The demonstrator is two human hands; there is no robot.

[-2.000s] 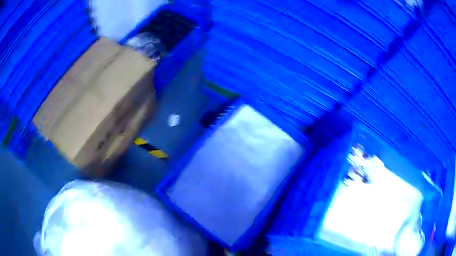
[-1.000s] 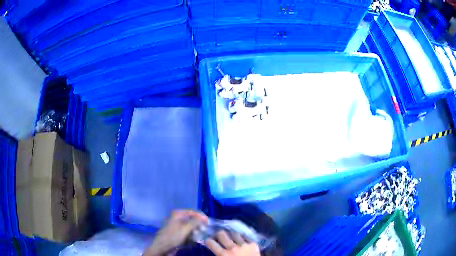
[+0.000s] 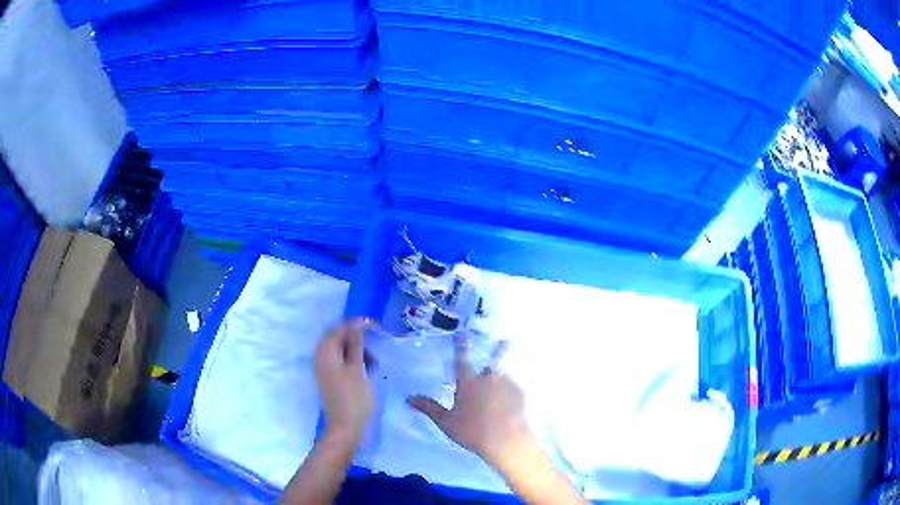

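White-and-black moulded assemblies (image 3: 434, 318) lie in the left end of the large blue work crate (image 3: 731, 296), on its white liner; one shows a small red spot. My right hand (image 3: 486, 406) is over the liner just below them, fingers spread, index finger pointing at the nearest piece. A small blurred thing shows beside its fingers; I cannot tell what. My left hand (image 3: 345, 380) is over the crate's left side, fingers bent together near the assemblies. Whether it holds thin film is too blurred to tell.
A smaller white-lined blue crate (image 3: 222, 330) stands left of the work crate. A white bundle (image 3: 686, 434) lies in the work crate's right end. Stacked blue crates (image 3: 553, 128) rise behind. A cardboard carton (image 3: 74, 330) and translucent white heap (image 3: 123, 478) are at left.
My hands have moved up from below the crates to over the work crate's left end and have come apart. The shiny film-like thing between them no longer shows clearly. The view has shifted.
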